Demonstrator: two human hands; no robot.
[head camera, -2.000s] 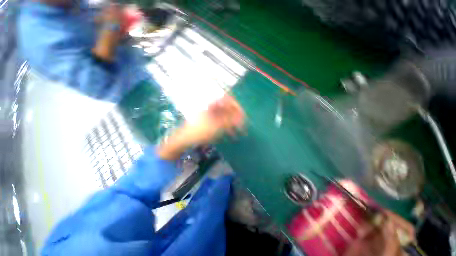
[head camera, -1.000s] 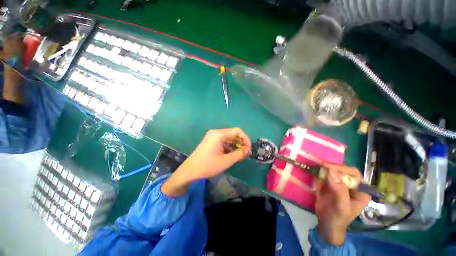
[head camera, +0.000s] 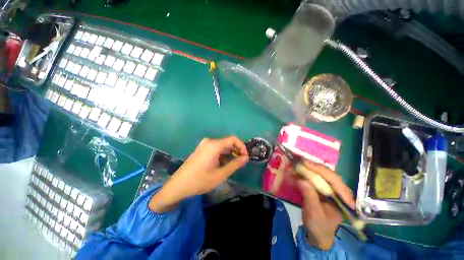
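Observation:
A round black device unit lies on the green mat, left of the pink wrapped pad. My left hand pinches a small piece with a yellow end, likely a battery cell, at the unit's left edge; the fingers hide most of it. My right hand holds the soldering iron by its tan grip over the pink pad. The iron's tip end points up and left near the unit's right side; whether it touches anything is too blurred to tell.
A clear cell tray lies at the left, another lower left. Tweezers lie on the mat. A clear hood, tip cleaner bowl and metal tray with yellow sponge and bottle stand right. A neighbour's blue sleeve shows far left.
My left hand has come back from the cell tray to the unit with the small piece. My right hand has moved left with the iron, now held more steeply. The view has shifted.

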